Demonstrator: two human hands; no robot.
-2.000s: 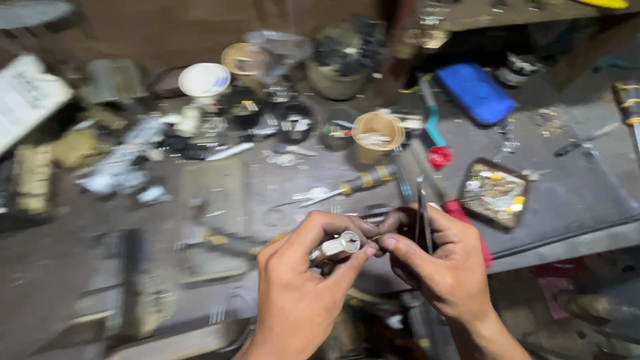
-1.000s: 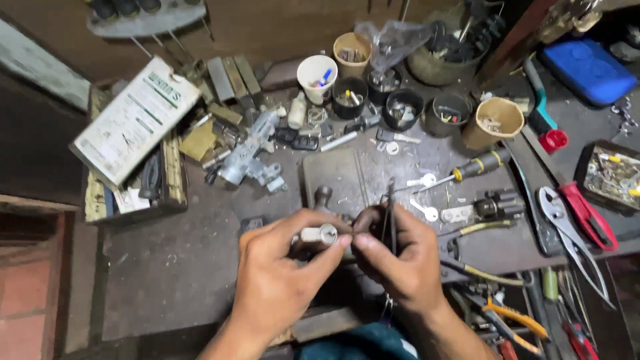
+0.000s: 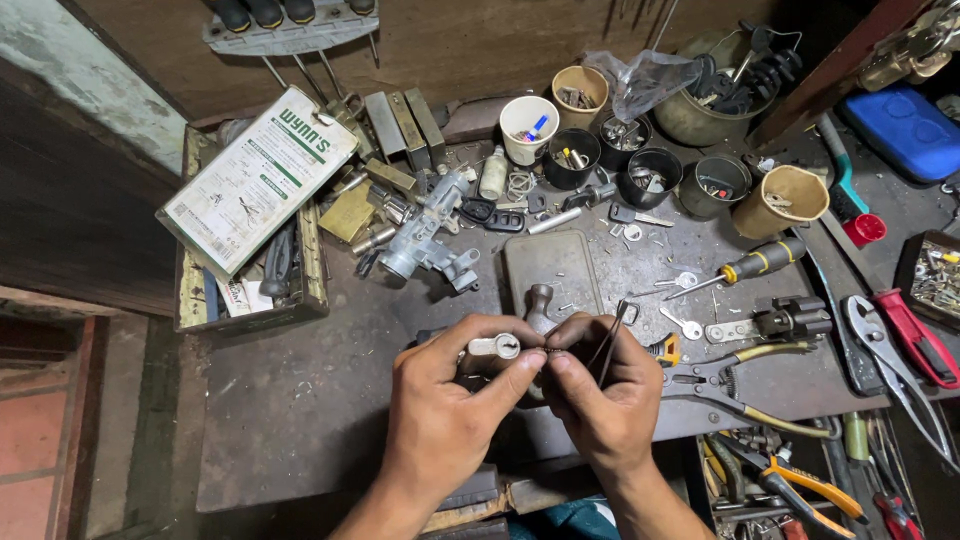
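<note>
My left hand (image 3: 450,397) is closed around a metal lock cylinder (image 3: 495,347) whose keyway faces up. A pair of thin metal tweezers (image 3: 613,335) rests in my right hand (image 3: 607,382), between thumb and fingers. The fingertips of both hands meet on a tiny dark part (image 3: 553,349), perhaps a small spring; it is too small to tell. Just beyond them the head of a hammer (image 3: 538,307) lies by a flat rectangular plate (image 3: 559,259). Right of my right hand are yellow-handled pliers (image 3: 697,380) and a screwdriver (image 3: 757,262).
Cups of small parts, such as a white cup (image 3: 529,124), line the back. An ignition lock housing (image 3: 424,236) lies left of the plate. A box (image 3: 251,300) carries a white case (image 3: 259,180). Slip-joint pliers (image 3: 885,360) lie at the right, above an open drawer of tools (image 3: 772,465).
The view has swung from a blurred, tilted one to a steadier one showing more of the left. Both hands still hold the lock cylinder and the tweezers, fingertips together.
</note>
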